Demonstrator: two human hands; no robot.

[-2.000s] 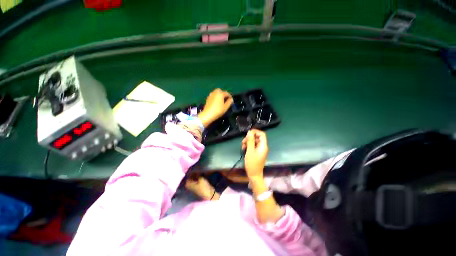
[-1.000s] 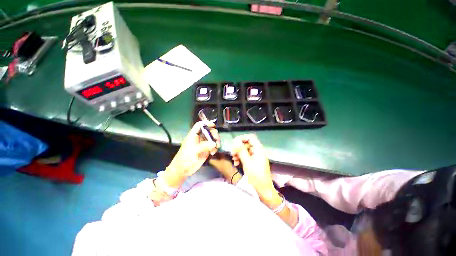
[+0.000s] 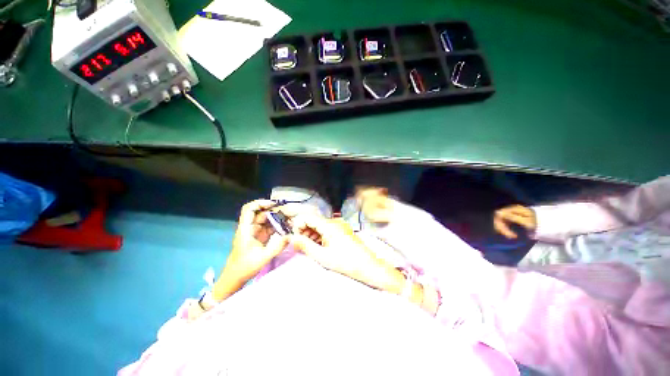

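Note:
My left hand (image 3: 253, 239) holds a small dark watch unit (image 3: 279, 222) with a pale rim between its fingers, below the bench edge. My right hand (image 3: 323, 239) is beside it, fingertips at the unit and at a thin dark cable (image 3: 294, 200); whether it grips either is unclear. The black ten-pocket tray (image 3: 382, 106) lies on the bench in front of me. One back-row pocket is empty; the other pockets hold watch units, and three in the back row, such as this lit unit (image 3: 283, 55), show white images.
A power supply (image 3: 121, 51) with red digits stands left of the tray, its cables (image 3: 209, 114) hanging near the bench edge. A paper sheet (image 3: 235, 37) with a pen (image 3: 229, 18) lies between. Another person's hand (image 3: 516, 220) and pink sleeve are at right. A red object (image 3: 81, 228) is on the floor.
My hands with the unit have moved down, away from the tray, and now meet. The view has tilted, so the bench sits higher. The left hand was over the tray earlier.

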